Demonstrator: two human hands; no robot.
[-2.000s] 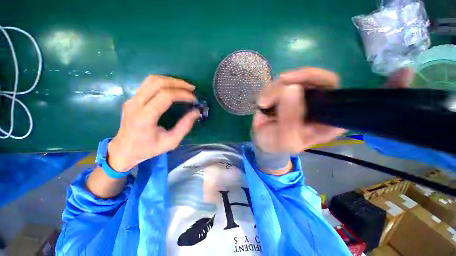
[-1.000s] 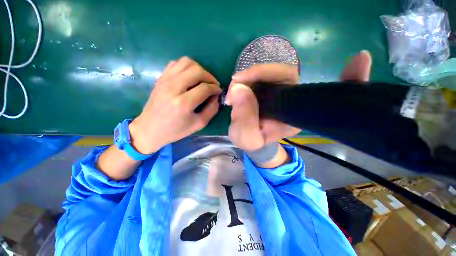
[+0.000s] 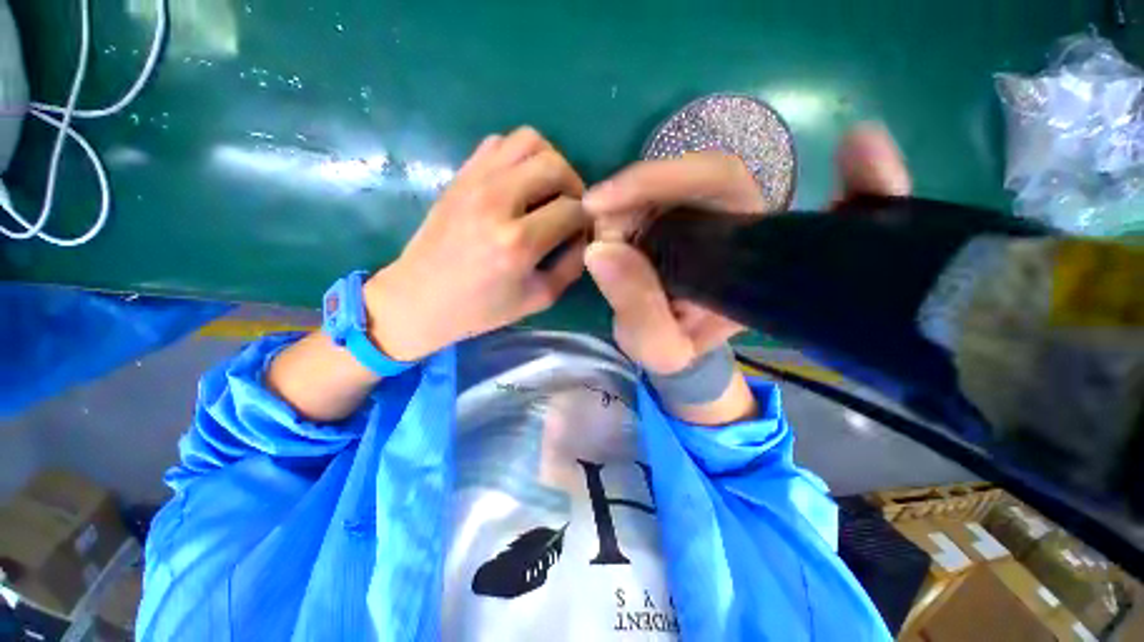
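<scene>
My right hand (image 3: 684, 238) is shut on the thick black electric screwdriver (image 3: 841, 270), holding it near its narrow end, which points left. The bit is hidden by my fingers. My left hand (image 3: 508, 232) is closed with its fingertips meeting those of my right hand. The small electronic unit between the left fingers is almost fully hidden; only a dark patch shows. The round screw dish (image 3: 740, 132) lies flat on the green bench mat just beyond my right hand, which covers its near edge.
A crumpled clear plastic bag (image 3: 1079, 138) lies at the far right. White cable (image 3: 78, 151) loops on the left. The black screwdriver cable (image 3: 866, 404) runs along the near right. Cardboard boxes (image 3: 991, 583) stand on the floor at lower right, and others at lower left.
My right hand has brought the screwdriver left, away from the dish, to my left fingertips, where the hands now touch. The unit, visible two seconds ago, is now mostly hidden. The view has shifted.
</scene>
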